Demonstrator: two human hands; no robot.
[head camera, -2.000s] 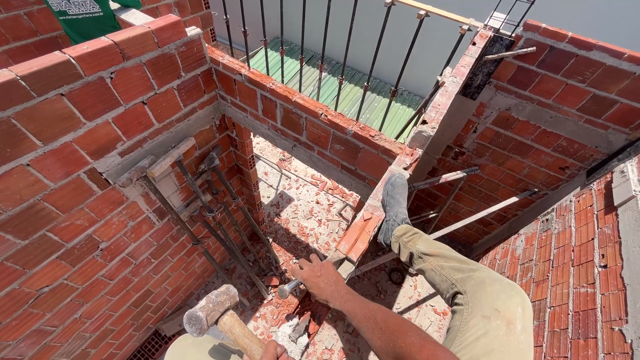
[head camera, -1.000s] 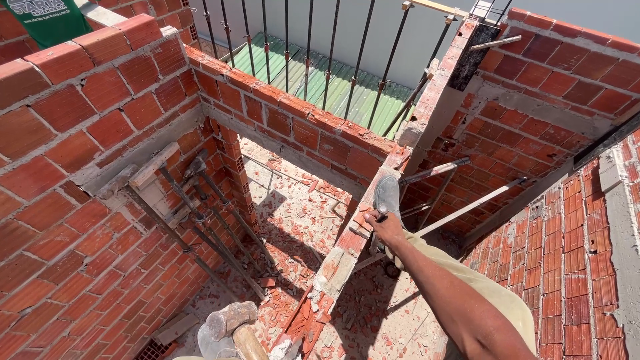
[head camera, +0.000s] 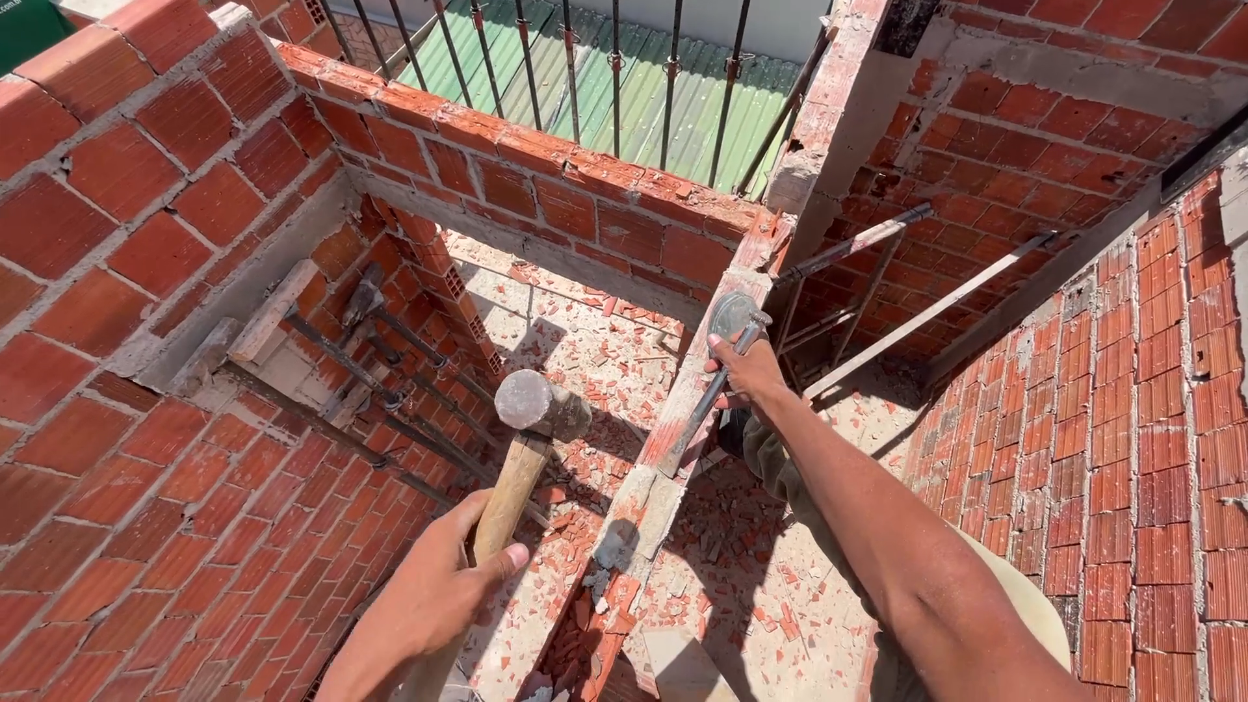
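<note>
My left hand [head camera: 444,575] grips the wooden handle of a club hammer [head camera: 541,405], its steel head raised over the gap left of the narrow wall. In my right hand [head camera: 746,375] is a steel chisel [head camera: 707,405], slanted, with its lower end against the top of the hollow-brick wall [head camera: 639,517] and its struck end up. A shoe toe [head camera: 736,314] rests on the wall beside that hand. Mortar and broken red brick show along the wall top below the chisel.
Metal props [head camera: 380,409] lean at the left brick wall. Brick rubble [head camera: 595,341] covers the floor far below. Upright rods stand behind the cross wall [head camera: 546,156], before a green corrugated roof [head camera: 575,68]. A pale bar [head camera: 926,317] slants at the right.
My right hand, at the shoe a second ago, now holds the chisel upright-slanted on the wall. The hammer has come up from the lower edge of view.
</note>
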